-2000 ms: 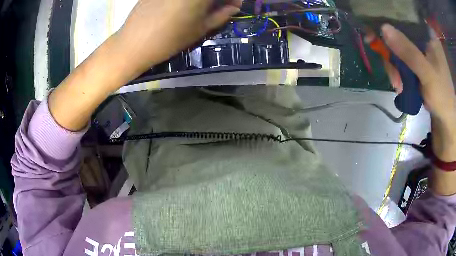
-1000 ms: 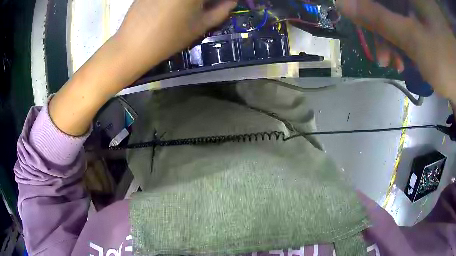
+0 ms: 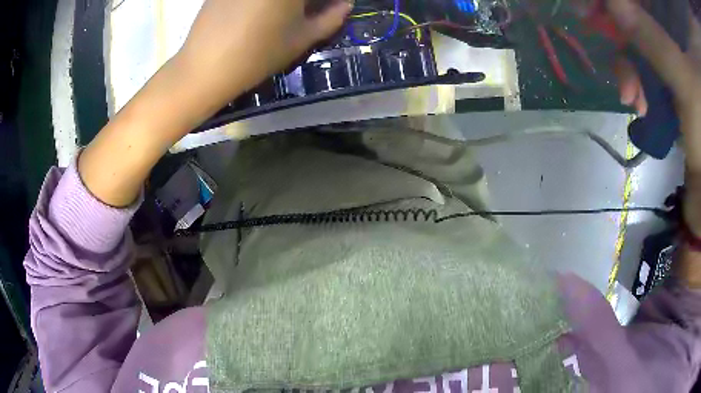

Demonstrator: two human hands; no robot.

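The black socket strip housing point(image 3: 338, 71) lies on the white work board point(image 3: 146, 46) at the top. A blue wire point(image 3: 395, 24) and a yellow wire point(image 3: 416, 26) loop over it. Part of the circuit board point(image 3: 488, 17) shows at its right end. My left hand point(image 3: 319, 21) is over the housing, cut off by the top edge; its fingertips and anything between them are hidden. My right hand point(image 3: 653, 46), blurred at the upper right, is around the dark blue grip of the soldering gun point(image 3: 655, 130); its front end is not clear.
Red-handled pliers point(image 3: 555, 55) lie on the dark green mat point(image 3: 538, 88). A grey cord point(image 3: 569, 134) runs from the gun over the bench edge. A coiled black cord point(image 3: 361, 216) crosses above the apron point(image 3: 369, 307). A black box point(image 3: 653, 265) is at the lower right.
My right hand moved left over the mat with the gun, then back to the right. My left hand has shifted slightly left. The housing appears slightly higher in the picture.
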